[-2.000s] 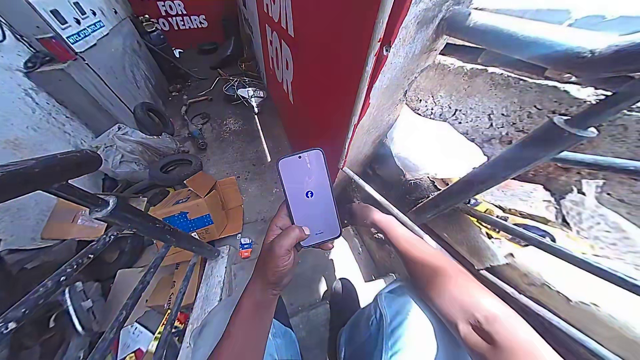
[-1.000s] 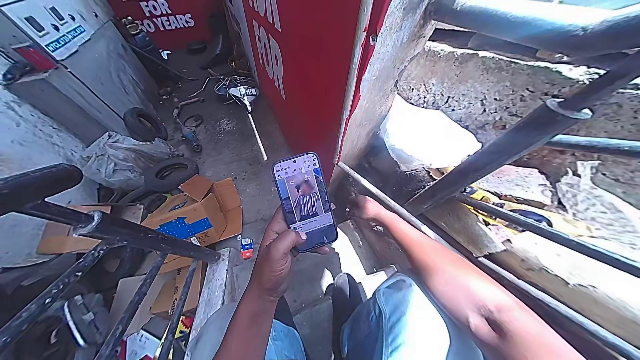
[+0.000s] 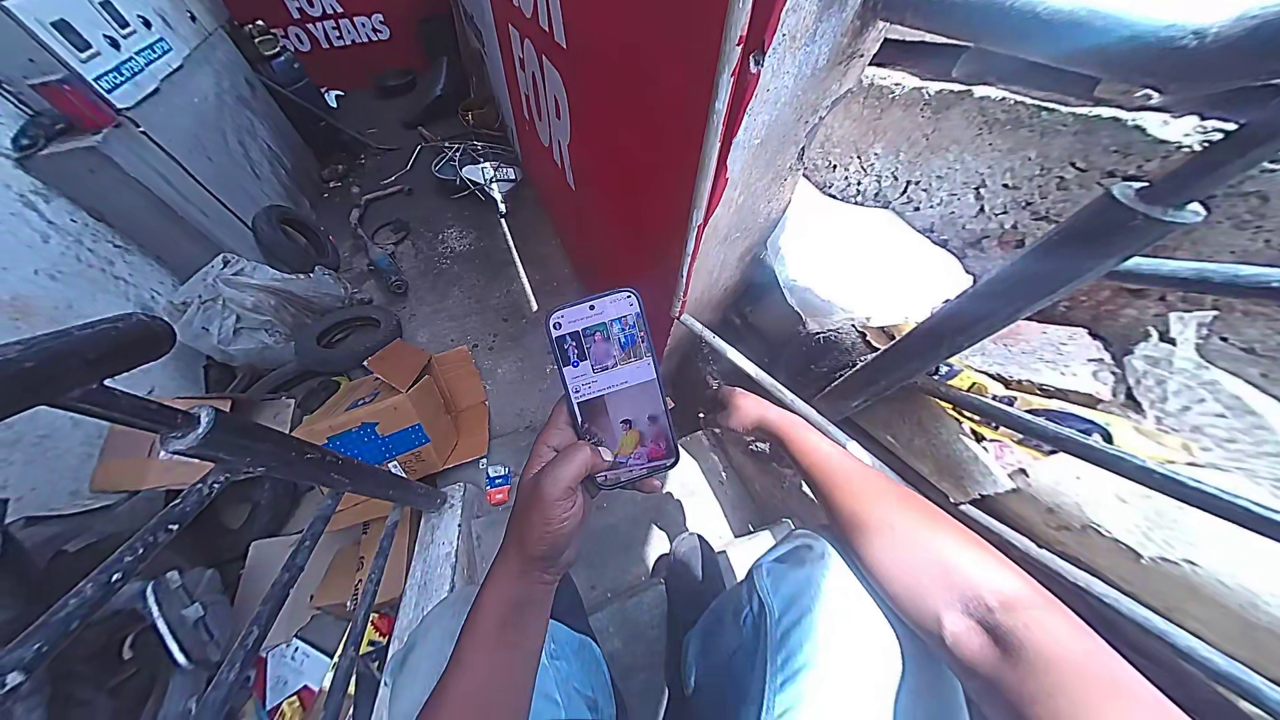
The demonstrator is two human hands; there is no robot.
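Note:
A smartphone (image 3: 615, 385) with a lit screen stands nearly upright in my left hand (image 3: 560, 490), whose thumb lies over the lower left of the glass. The screen shows pictures and lines of text. My right arm reaches forward past my right knee, and my right hand (image 3: 738, 410) is near the metal pipe along the wall's foot, in partial shadow. Its fingers are hard to make out, so whether it touches or holds anything does not show. Both knees in blue jeans are below the phone.
Dark metal railings (image 3: 300, 460) flank me on the left, with more railings (image 3: 1020, 290) on the right. Beyond the left rail lie an opened cardboard box (image 3: 455, 400), old tires (image 3: 347, 338) and a plastic sheet (image 3: 250, 310). A red panel (image 3: 625, 140) with white lettering rises ahead.
The phone screen has gone from a plain page with a round logo, through a large picture, to a page with several pictures. My left hand has kept hold of the phone.

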